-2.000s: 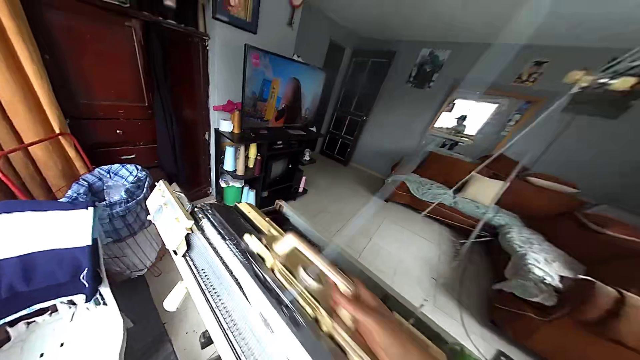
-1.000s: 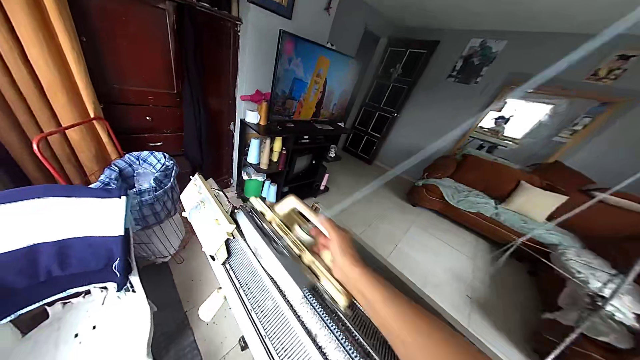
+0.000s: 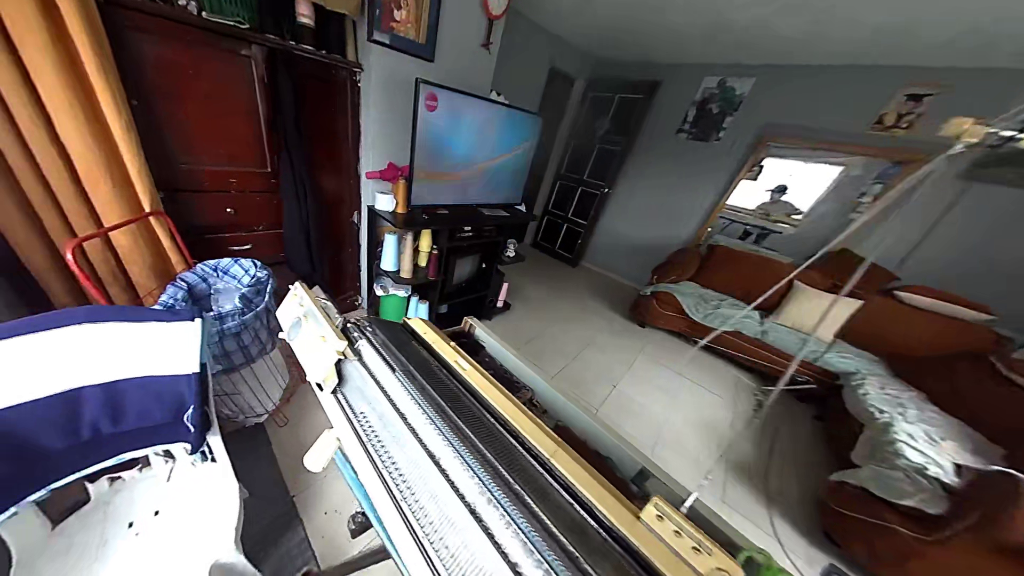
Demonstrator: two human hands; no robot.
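Observation:
Neither of my hands shows in the head view now. A knitting machine [image 3: 480,464] runs from the centre toward the bottom edge, with long rows of needles along its metal bed. A cream plastic rail [image 3: 512,424] lies along its right side, with a cream perforated end piece [image 3: 680,538] near the bottom right. At the machine's far left end sits a cream plastic unit [image 3: 310,332]. Pale yarn strands [image 3: 800,352] slant down from a yarn holder [image 3: 964,130] at the upper right.
A white plastic chair [image 3: 152,512] with a navy and white cloth [image 3: 104,392] over it stands at left. Behind it is a wire basket [image 3: 248,384] lined with plaid fabric. Yarn cones [image 3: 406,254] stand on a black shelf unit [image 3: 448,218]. A brown sofa [image 3: 744,280] lies at right.
The hand and forearm seen over the machine, on the cream carriage's handle, are out of view now, and so is that handle. The television picture has changed.

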